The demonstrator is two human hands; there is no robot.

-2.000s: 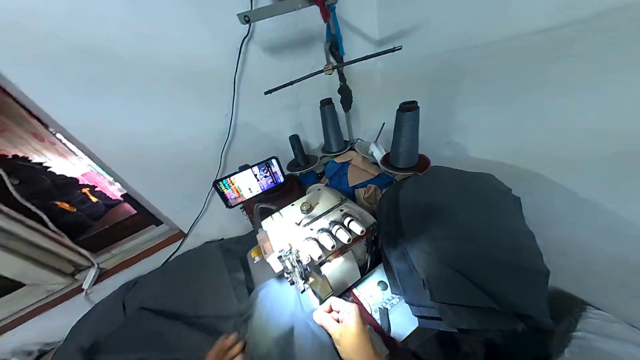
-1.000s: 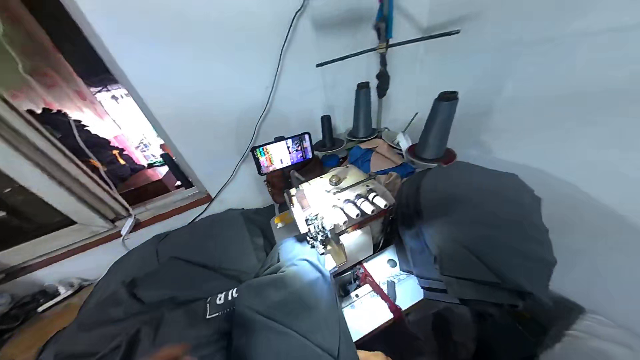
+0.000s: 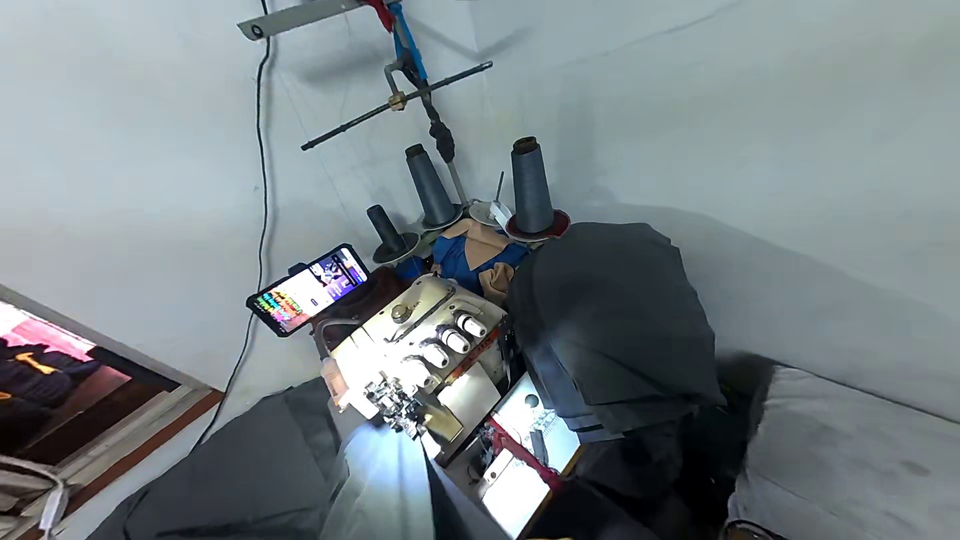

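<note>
Neither of my hands shows clearly; only a tiny skin-toned sliver lies at the bottom edge, too little to tell which hand. An overlock sewing machine (image 3: 420, 337) stands at the centre, its lamp lighting the needle area (image 3: 397, 405). Dark grey fabric (image 3: 247, 465) spreads left of the machine, and a brightly lit part of fabric (image 3: 386, 480) runs from the presser foot area down to the bottom edge. More dark grey fabric pieces (image 3: 615, 322) are heaped right of the machine.
Thread cones (image 3: 531, 187) stand behind the machine beside blue and tan cloth scraps (image 3: 476, 255). A lit phone (image 3: 309, 289) is at the left. A thread-guide rod (image 3: 397, 103) hangs above. A grey cushion-like object (image 3: 847, 457) lies at right, a window frame (image 3: 127, 427) at left.
Two seconds ago both hands were visible on the fabric below the machine; now they are out of sight but for a sliver. The white lettering seen on the fabric one second ago no longer shows.
</note>
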